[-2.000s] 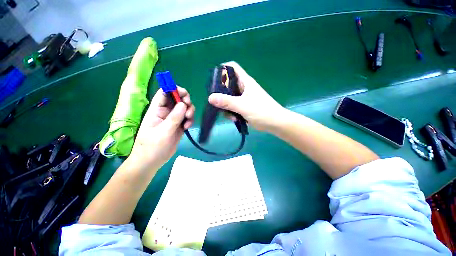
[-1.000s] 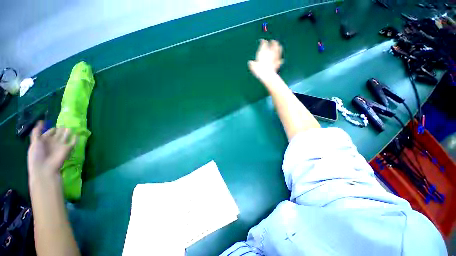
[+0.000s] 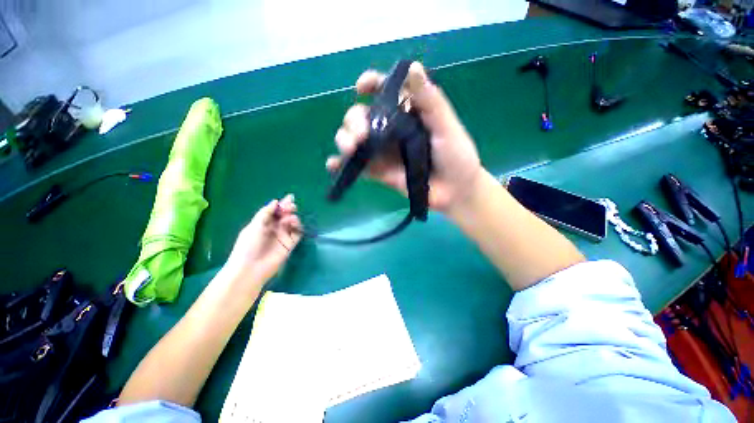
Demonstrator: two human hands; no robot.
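Note:
My right hand [image 3: 446, 149] holds a black battery clamp [image 3: 388, 132] up over the middle of the bench, its handles spread. A thin black cable [image 3: 364, 240] curves from the clamp down to my left hand [image 3: 269, 240]. My left hand pinches the cable's end between its fingers; the connector is mostly hidden and blurred. Below the hands lie white sheets [image 3: 331, 347] with small dots along the lower edge and a yellow edge at the left.
A lime-green fabric roll [image 3: 178, 202] lies left. A clamp pile [image 3: 54, 347] is at lower left, one lead [image 3: 83, 186] behind it. At right are a smartphone [image 3: 558, 206], beads [image 3: 632, 230], two clamps [image 3: 678, 219], a red bin [image 3: 690, 351] and heaped leads [image 3: 732, 132].
One second ago both hands were apart, the right reaching to the back of the bench. Now they are closer together, with a clamp in the right hand and its cable in the left.

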